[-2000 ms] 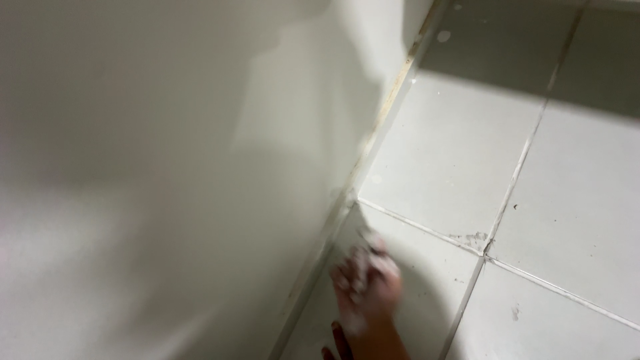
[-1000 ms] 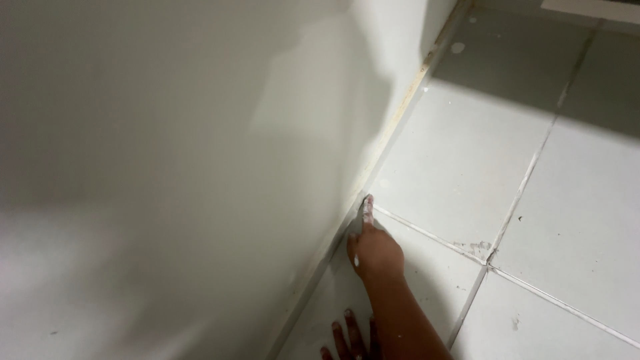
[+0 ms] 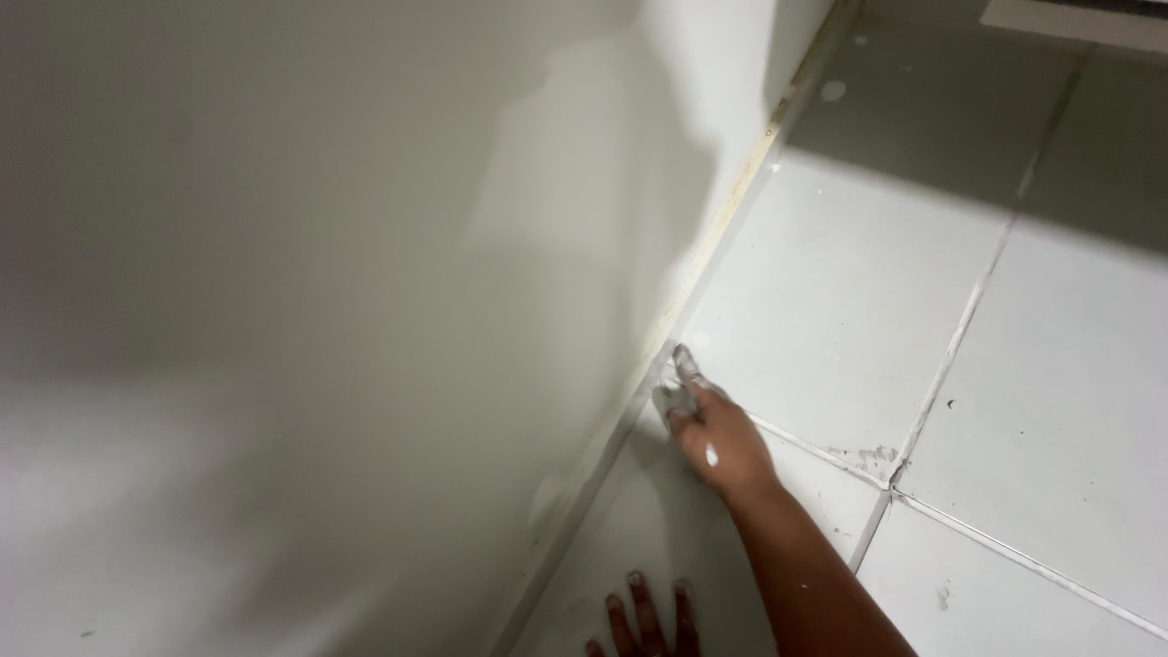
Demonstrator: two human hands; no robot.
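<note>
My right hand (image 3: 721,438) reaches to the joint (image 3: 664,351) between the wall and the tiled floor. Its outstretched index finger, coated in white paste, touches the floor edge at that joint. A white blob sticks to the back of the hand. Whether anything lies under its curled fingers cannot be told. At the bottom edge, my left hand (image 3: 648,625) is partly in view, fingers spread on a floor tile (image 3: 598,547), with whitish residue on the fingertips and nothing held.
A plain pale wall (image 3: 365,274) fills the left side, with shadows across it. White floor tiles (image 3: 867,283) with pale grout lines and smudges lie at right. A light strip (image 3: 1077,23) crosses the top right corner.
My right hand has moved up along the wall joint since two seconds ago. More of my left hand's fingers shows than two seconds ago.
</note>
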